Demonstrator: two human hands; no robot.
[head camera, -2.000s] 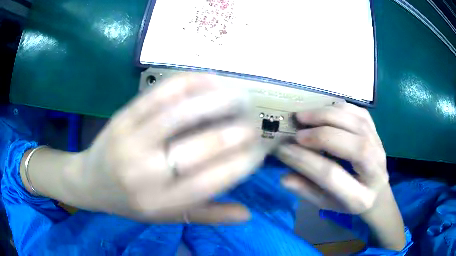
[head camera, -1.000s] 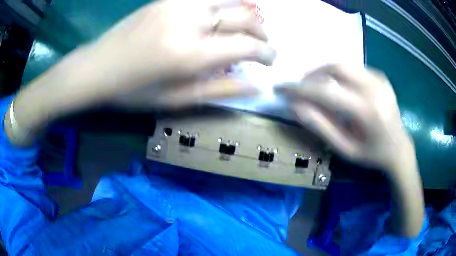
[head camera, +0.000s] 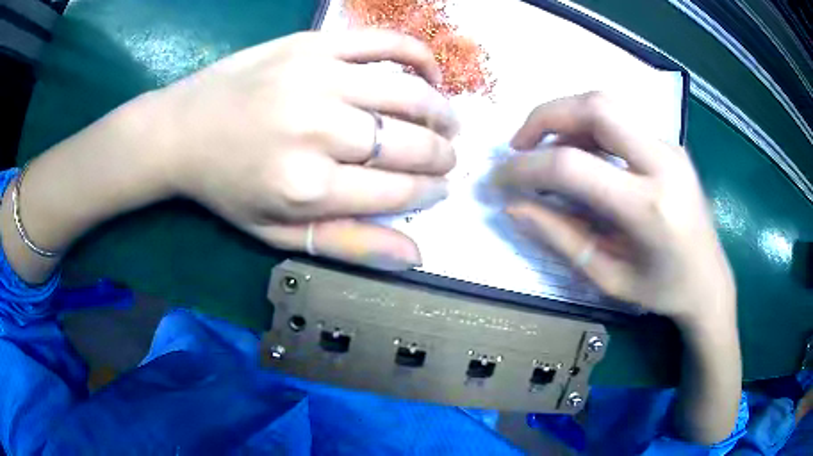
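My left hand (head camera: 330, 151) lies palm down over the left part of the white sheet (head camera: 570, 62), fingers slightly apart, fingertips by a few dark specks; nothing is seen held in it. My right hand (head camera: 615, 196) is over the right part of the sheet, fingers curled and blurred; whether it holds anything is unclear. A pile of tiny orange-red components (head camera: 450, 53) lies on the sheet beyond my left hand. The metal fixture (head camera: 437, 334) lies nearest me, untouched, with its engraved lettering and four dark nests in a row showing.
The black-edged tray (head camera: 685, 111) holds the sheet on the glossy green bench (head camera: 758, 214). Aluminium rails (head camera: 740, 111) run at the upper right. My blue smock (head camera: 223, 383) is below the fixture. Part of another hand (head camera: 805, 403) shows at the lower right edge.
Both hands have moved off the fixture onto the sheet, uncovering the whole fixture. The fixture sits lower in the view, and more of the orange-red pile shows.
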